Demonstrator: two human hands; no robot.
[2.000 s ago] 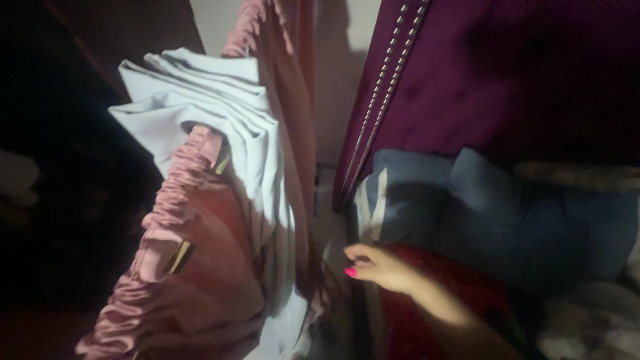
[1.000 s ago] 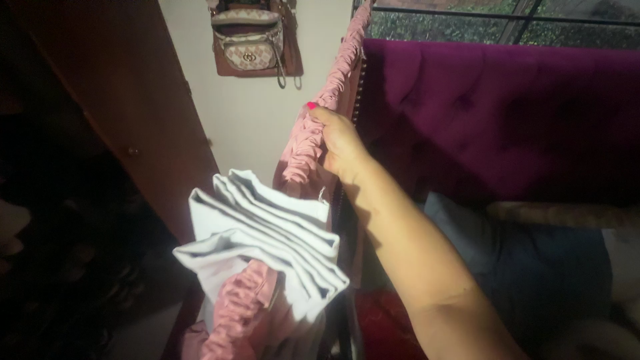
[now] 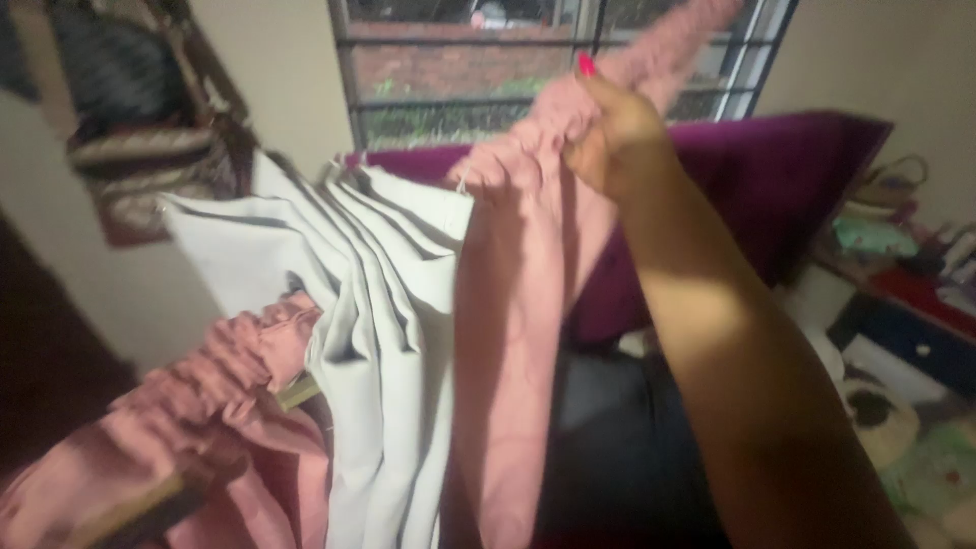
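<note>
Toward the upper right, my right hand (image 3: 618,137) is closed around the gathered top of a pink curtain (image 3: 507,320), with the thumb, its nail painted bright pink, on top. The gathered heading runs up past the hand, across the window. To its left hang the deep folds of a white curtain panel (image 3: 374,328), its top edge loose and pleated. Left of the white folds, more pink gathered fabric (image 3: 213,366) slopes to the lower left, with a yellowish strip beneath it. My left hand is not in view.
A barred window (image 3: 457,76) stands behind the curtains. Below it is a purple upholstered headboard (image 3: 732,206). A bag (image 3: 160,175) hangs on the wall at the upper left. At the right, a cluttered dresser (image 3: 915,335) holds small items. Dark bedding (image 3: 633,450) lies below.
My right hand, first open above the bedding, moved up to the pink gathered heading and took hold of it. The view has swung up toward the window.
</note>
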